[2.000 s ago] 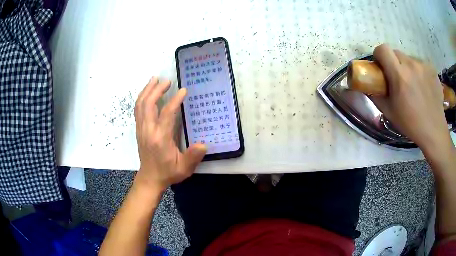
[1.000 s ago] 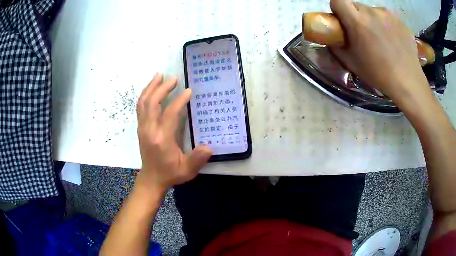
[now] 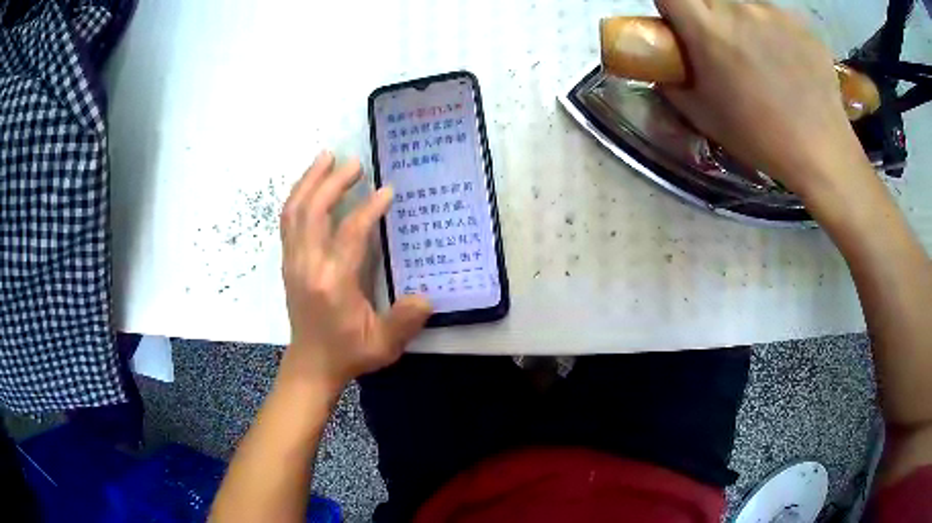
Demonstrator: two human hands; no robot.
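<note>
A black smartphone (image 3: pixel 441 199) lies face up on the white padded table (image 3: pixel 613 276), its lit screen showing Chinese text. My left hand (image 3: pixel 332 271) is spread at the phone's left edge, with the thumb on the lower left corner and a finger at the left side; it does not grip the phone. My right hand (image 3: pixel 766 92) is closed around the tan wooden handle of a steam iron (image 3: pixel 654 128). The iron's pointed tip faces left, to the right of the phone. Part of the iron is hidden under my hand and wrist.
Dark and white checked cloth (image 3: pixel 51 225) hangs over the table's left side. Blue material (image 3: pixel 133 480) lies below left. Dark lint is scattered on the table. Black cords (image 3: pixel 904 72) run behind the iron. A round white base (image 3: pixel 787 495) stands on the speckled floor (image 3: pixel 240 398).
The iron, in my right hand, has moved left and away from me since the earliest frame. The phone has shifted slightly right. My left hand stays beside it.
</note>
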